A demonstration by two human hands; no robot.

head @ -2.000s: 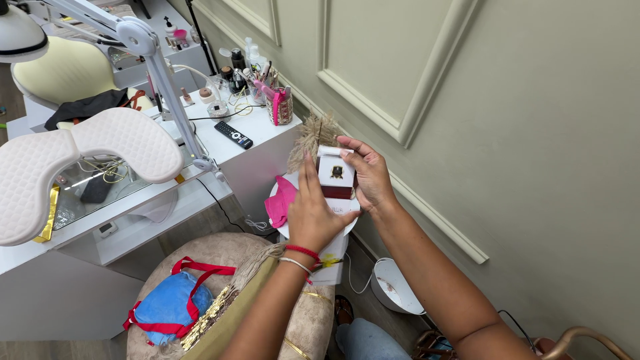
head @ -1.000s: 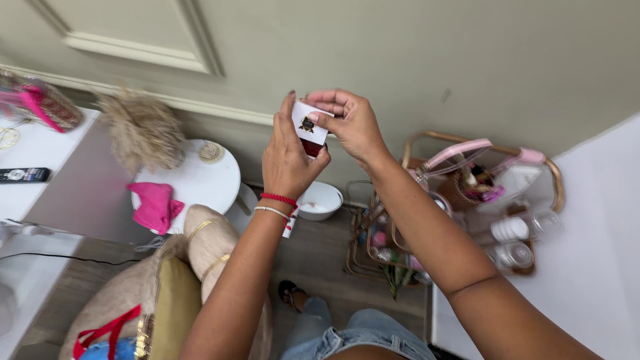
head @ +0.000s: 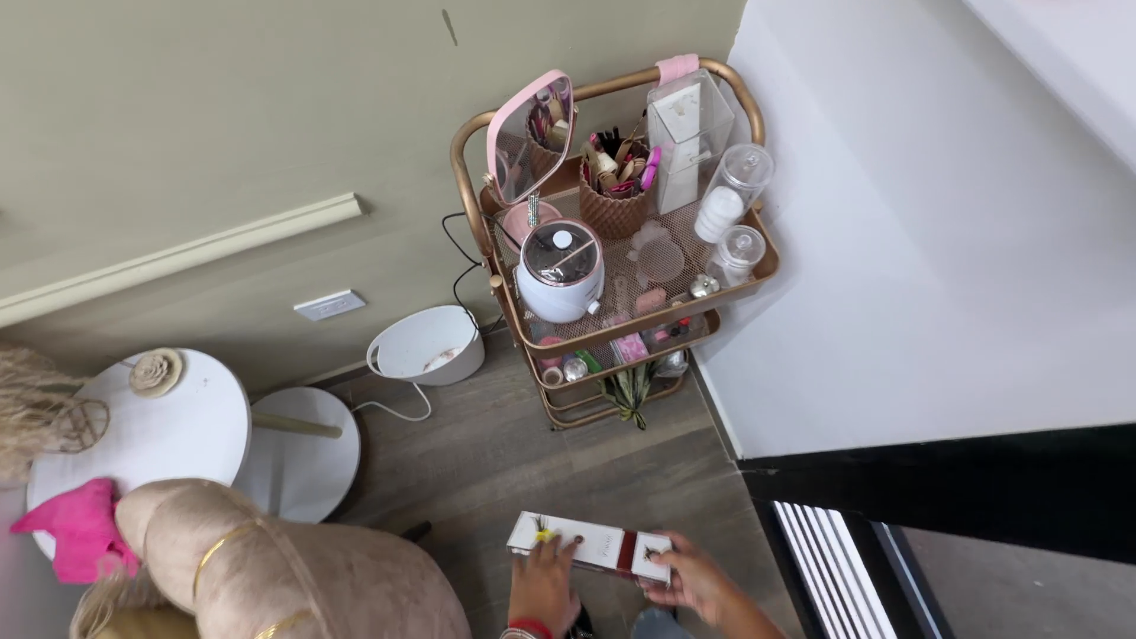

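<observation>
A long white cardboard box (head: 596, 543) with a dark red band and a yellow flower print lies between my two hands, low in the view. My left hand (head: 543, 581), with a red bracelet at the wrist, has its fingers on the box's left part. My right hand (head: 690, 577) grips its right end, the thumb on top. Above the box stands a gold-framed rolling cart (head: 630, 342) with a white wax warmer (head: 561, 271), a pink-framed mirror (head: 532, 138), a woven cup of tools (head: 614, 209) and clear jars (head: 737, 253).
A white basin (head: 426, 351) stands on the floor by the wall. At left are a white round table (head: 200, 417) with a pink cloth (head: 84, 532), a lower round shelf (head: 311, 453) and a beige velvet chair (head: 355, 577). A white wall (head: 870, 266) rises at right.
My hands have moved from in front of the wall to low in the view. The box now shows its long face, where earlier its small end faced me. The view has swung right toward the cart.
</observation>
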